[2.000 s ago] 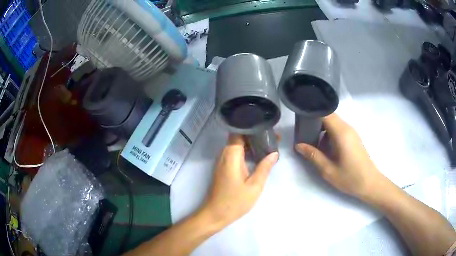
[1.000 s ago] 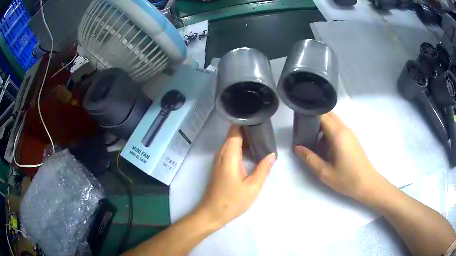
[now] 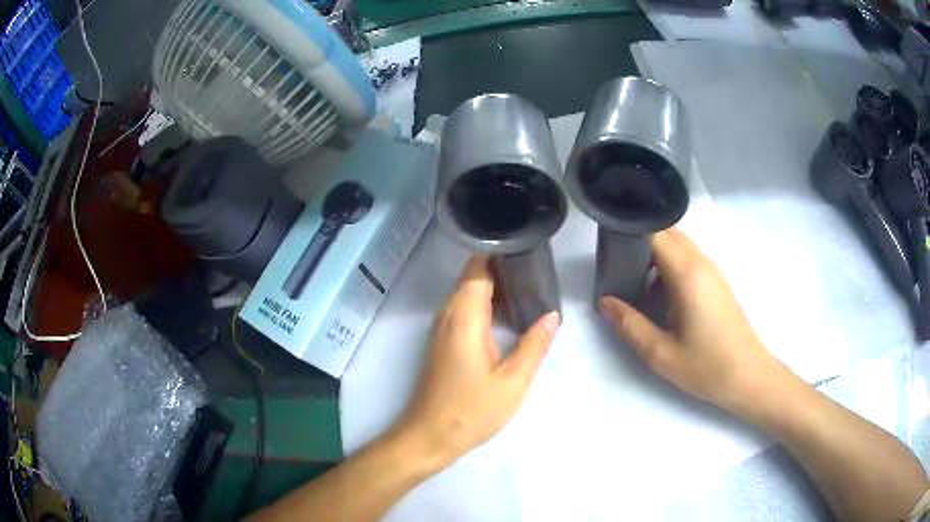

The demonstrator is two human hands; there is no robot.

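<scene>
Two grey glossy handheld mini fans stand side by side above a white foam sheet (image 3: 571, 428), dark open ends facing me. My left hand (image 3: 474, 362) holds the left mini fan (image 3: 500, 133) by its handle, thumb at the handle's lower end. My right hand (image 3: 704, 326) holds the right mini fan (image 3: 630, 122) by its handle, fingers behind it. The two heads are very close together at their inner rims. The fingers behind both handles are partly hidden.
A pale blue "MINI FAN" box (image 3: 342, 255), a dark cylindrical object (image 3: 229, 204) and a desk fan (image 3: 265, 76) stand at left. A bubble-wrap bag (image 3: 117, 408) lies at lower left, a white cable (image 3: 76, 214) above it. Several dark mini fans (image 3: 867, 194) lie at far right.
The left mini fan has tilted so its dark open end faces me more, and the right one slightly too. Both hands keep their grips. The view has shifted slightly.
</scene>
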